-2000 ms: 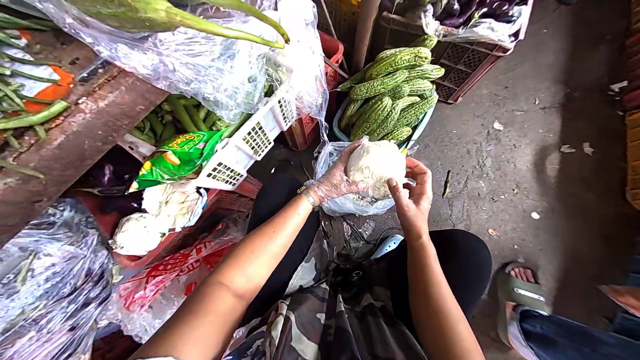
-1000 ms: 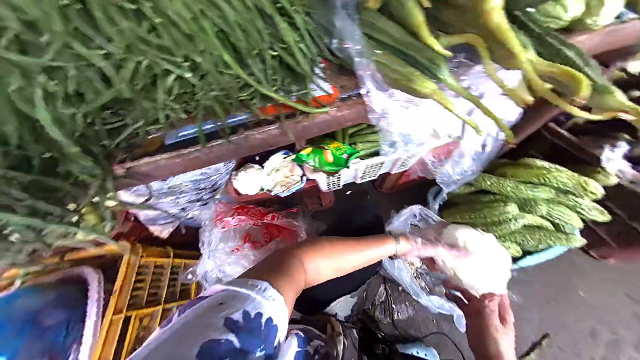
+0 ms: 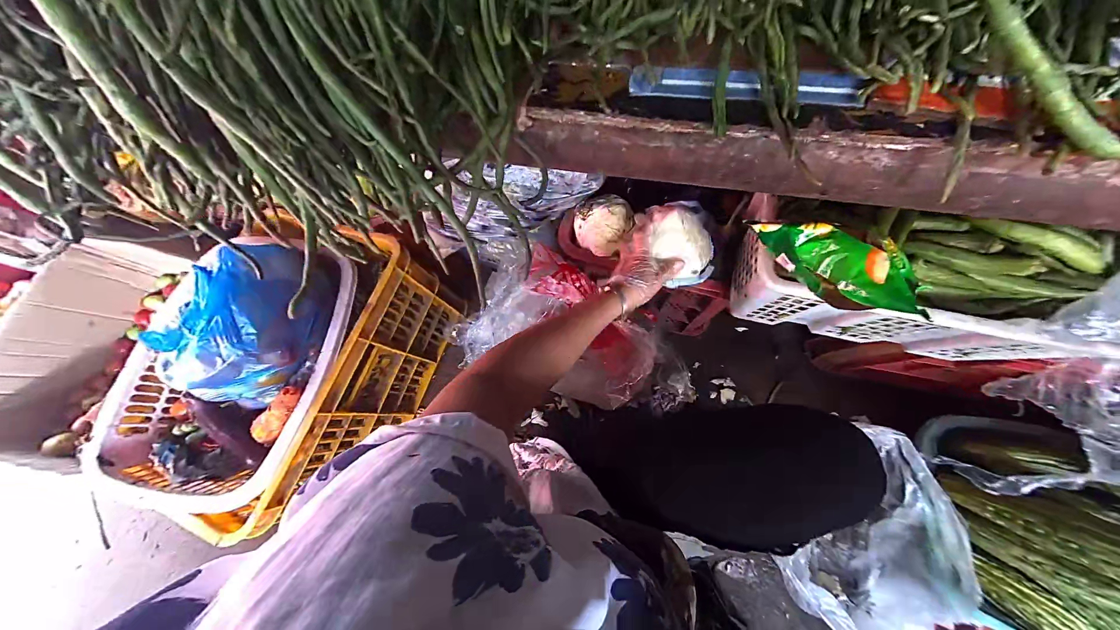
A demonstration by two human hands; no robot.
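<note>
My left hand (image 3: 643, 267), in a clear plastic glove with a bracelet at the wrist, reaches under the wooden shelf and grips a white cauliflower head (image 3: 681, 241). A second pale cauliflower (image 3: 604, 225) lies just left of it, in or over a red crate (image 3: 691, 306). Clear and red plastic bags (image 3: 560, 297) bunch below the hand. My right hand is outside the view.
Long green beans (image 3: 350, 96) hang over the shelf's wooden edge (image 3: 787, 162). On the right, a white basket (image 3: 857, 324) holds green vegetables and a green packet (image 3: 840, 262). Yellow crate (image 3: 385, 332) and white basket with blue bag (image 3: 236, 315) stand left. Bitter gourds (image 3: 1032, 542) lie lower right.
The view has swung left. Both hands were together at a cauliflower over a plastic bag; now my left hand is on a cauliflower by the red crate, and my right hand has left the view.
</note>
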